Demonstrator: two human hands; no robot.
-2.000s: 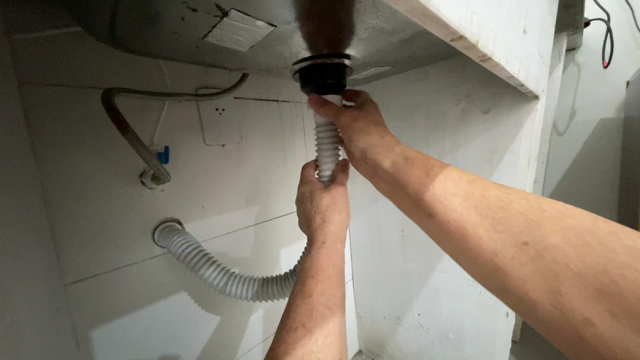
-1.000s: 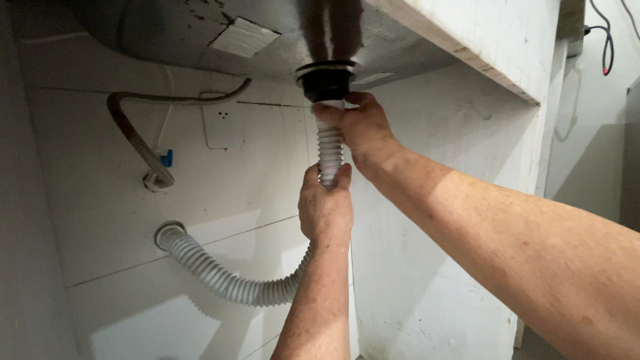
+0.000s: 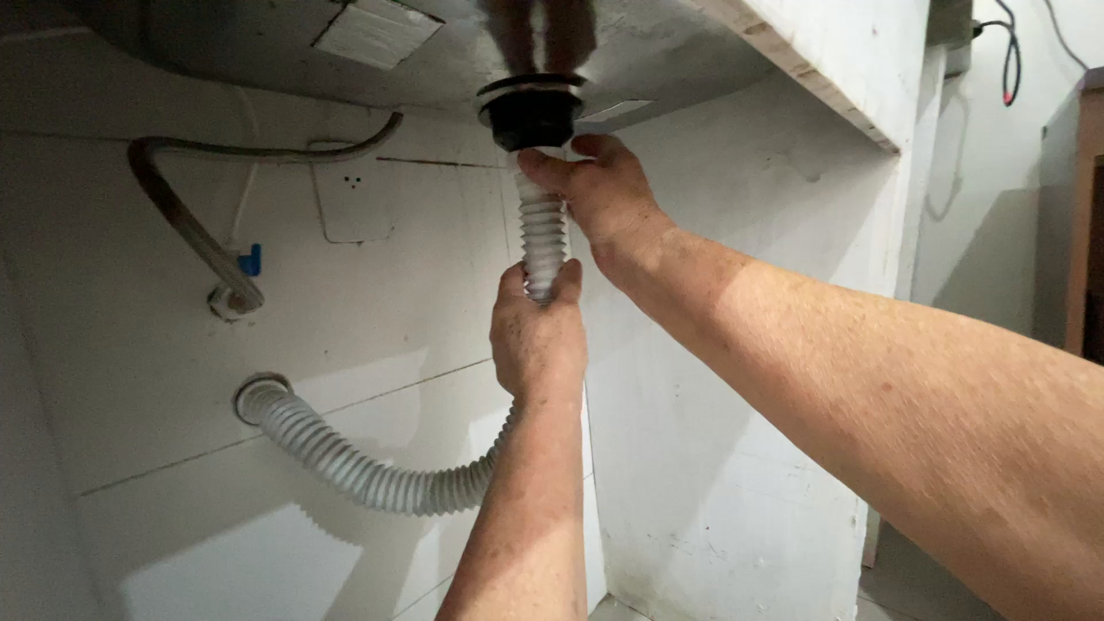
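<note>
A grey corrugated drain hose (image 3: 392,487) runs from a round hole in the tiled back wall, curves behind my left forearm and rises to the sink. My left hand (image 3: 539,336) is wrapped around its upright stretch, with thumb and a finger showing on either side. Higher up, my right hand (image 3: 604,185) grips the smooth pale collar at the hose's top, just under the black drain fitting (image 3: 533,119). That fitting is fixed beneath the metal sink bowl (image 3: 673,52). The fingers behind the hose are hidden, and whether the collar is seated in the fitting cannot be seen.
A braided supply hose (image 3: 185,216) bends at the left, above a wall outlet beside a blue valve handle (image 3: 251,260). A covered wall socket (image 3: 354,194) is behind. The counter's lower edge (image 3: 811,78) crosses the upper right, above a white side panel (image 3: 724,345).
</note>
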